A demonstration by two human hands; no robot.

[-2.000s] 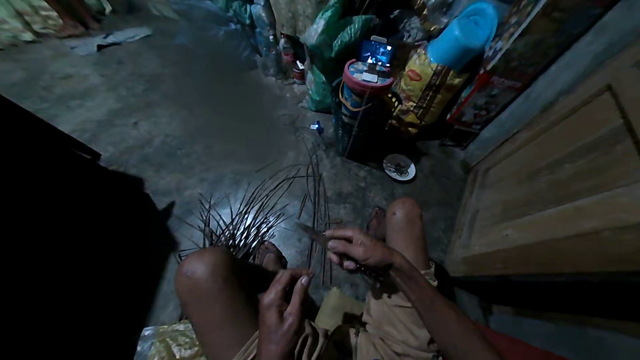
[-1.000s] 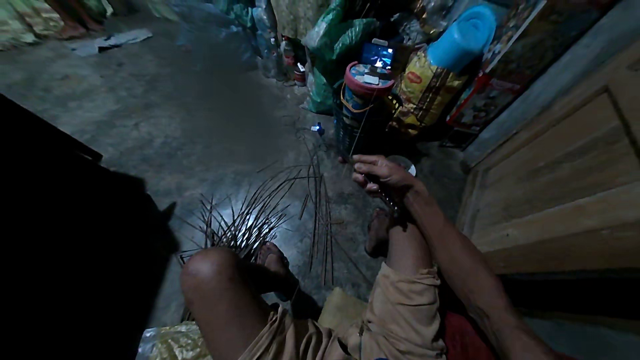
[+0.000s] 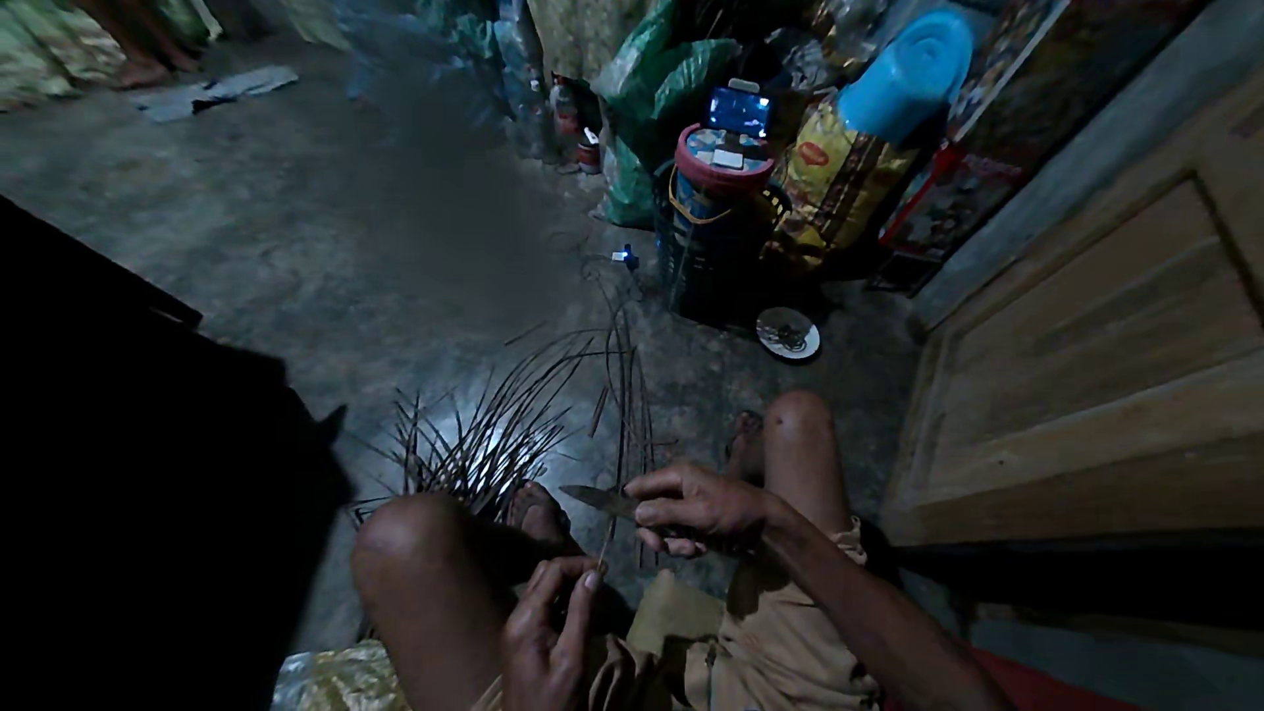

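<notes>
My right hand (image 3: 696, 509) is closed around a knife, whose pointed blade (image 3: 595, 500) extends left above my lap. Below and left of it, my left hand (image 3: 555, 627) pinches a thin strip (image 3: 607, 538) between thumb and fingers; the strip runs up toward the blade, and whether they touch is unclear. A bundle of thin dark sticks (image 3: 484, 444) lies on the floor beyond my left knee, lit by a bright patch. Several longer thin strips (image 3: 624, 405) lie beside it, between my feet and farther out.
A lidded bucket (image 3: 724, 168) with a lit phone (image 3: 741, 112) on it stands ahead. Near it are a white plate (image 3: 788, 334), a green plastic bag (image 3: 632, 178) and a blue plastic container (image 3: 908, 74). A wooden door (image 3: 1096, 375) is at right; another person's feet (image 3: 148, 71) show at upper left.
One second ago my right hand was farther forward, near the plate, and my left hand was out of sight. Now both hands are together above my lap.
</notes>
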